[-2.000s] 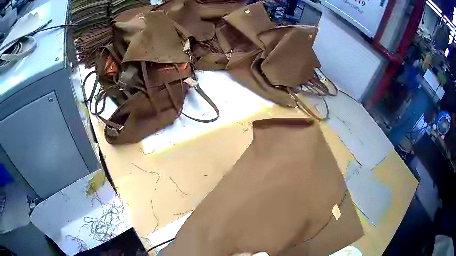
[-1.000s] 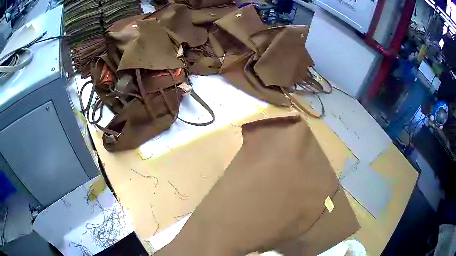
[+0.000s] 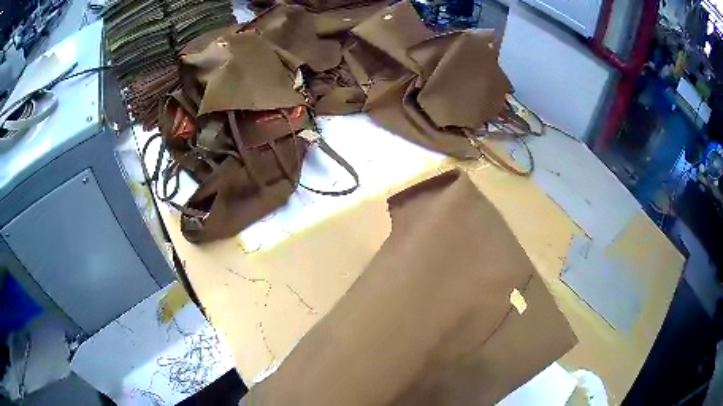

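A large brown bag body [image 3: 444,293] lies in front of me on the table, its broad face up and its near part cut off by the bottom edge. Its far end has a folded, darker edge. A small cream label [image 3: 518,301] sits on its right side, beside a thin dark line or thread. Neither of my hands shows; both are out of the picture, so I cannot see whether they touch the bag.
Brown bags with strap loops [image 3: 262,178] are piled at the back of the yellow-tan table [image 3: 277,277]. A grey cabinet [image 3: 87,246] stands at left. Loose threads [image 3: 190,361] lie on a white surface at lower left. A white curved item [image 3: 591,387] is at lower right.
The bag's far edge has narrowed and tilted, and its label sits higher and further left. The small pale shape at the bottom edge is gone. The camera view has shifted slightly.
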